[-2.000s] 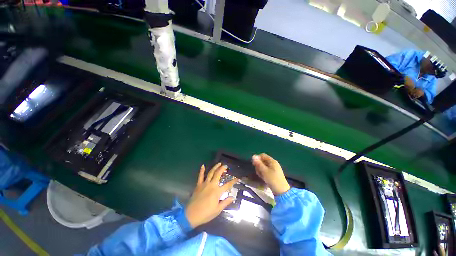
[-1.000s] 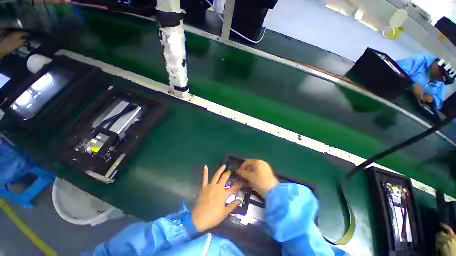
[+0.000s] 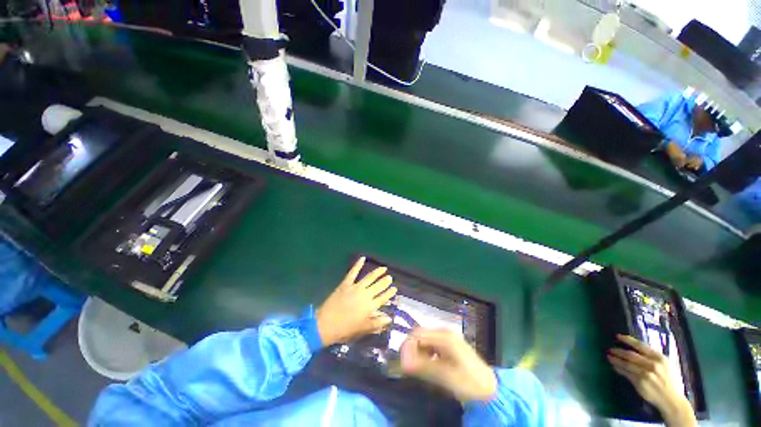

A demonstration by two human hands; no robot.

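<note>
An open tablet unit [image 3: 434,315], silver and black inside, lies in a black foam-lined tray [image 3: 491,329] in front of me. My left hand [image 3: 357,307] rests with spread fingers on the left end of the unit and tray edge; it holds nothing that I can see. My right hand [image 3: 440,360] is over the near side of the unit, blurred, with thumb and fingertips pinched together. Whether anything small is between them cannot be told. My hands hide part of the circuit board.
Another open unit in a tray [image 3: 179,204] lies left, beyond it a dark panel [image 3: 71,163]. A white bin [image 3: 125,342] stands below the bench. Another person's hand [image 3: 647,371] touches a tray [image 3: 697,367] at right. A taped post [image 3: 274,104] stands behind; a dark strap [image 3: 634,225] crosses right.
My right hand has moved from the unit's far left end toward its near side. My left hand has shifted slightly up. Another person's hand has come onto the right tray. The view has shifted slightly.
</note>
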